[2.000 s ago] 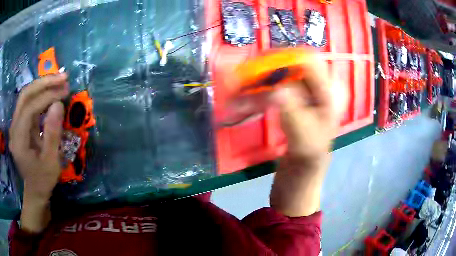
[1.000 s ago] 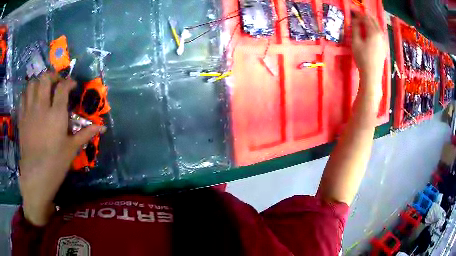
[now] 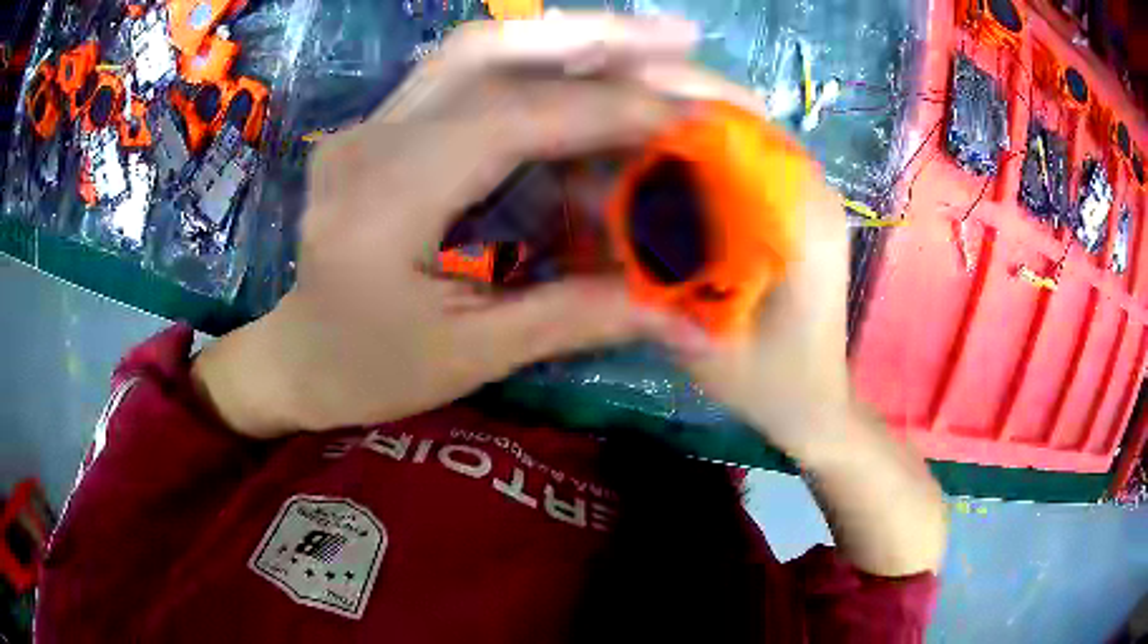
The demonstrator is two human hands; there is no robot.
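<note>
An orange speaker holder (image 3: 752, 189) with a black oval speaker is held up close to the camera, blurred. My right hand (image 3: 793, 340) is closed around its right side. My left hand (image 3: 390, 239) is curved, with its fingertips and thumb at the holder's left side. A dark blurred shape shows between the left fingers and thumb; I cannot tell if it is a circuit board. A small orange piece (image 3: 472, 263) shows through the gap of the left hand.
Orange holders (image 3: 202, 113) and circuit boards (image 3: 227, 186) lie piled at the left on the plastic-covered green bench. At the right is a red compartment tray (image 3: 925, 321) with boards (image 3: 976, 113) and orange units along its far side. A yellow-tipped piece (image 3: 871, 214) lies by its edge.
My right hand has come back from the tray's far side to the middle and now holds an orange holder. My left hand has left the bench and met it. The view has turned left.
</note>
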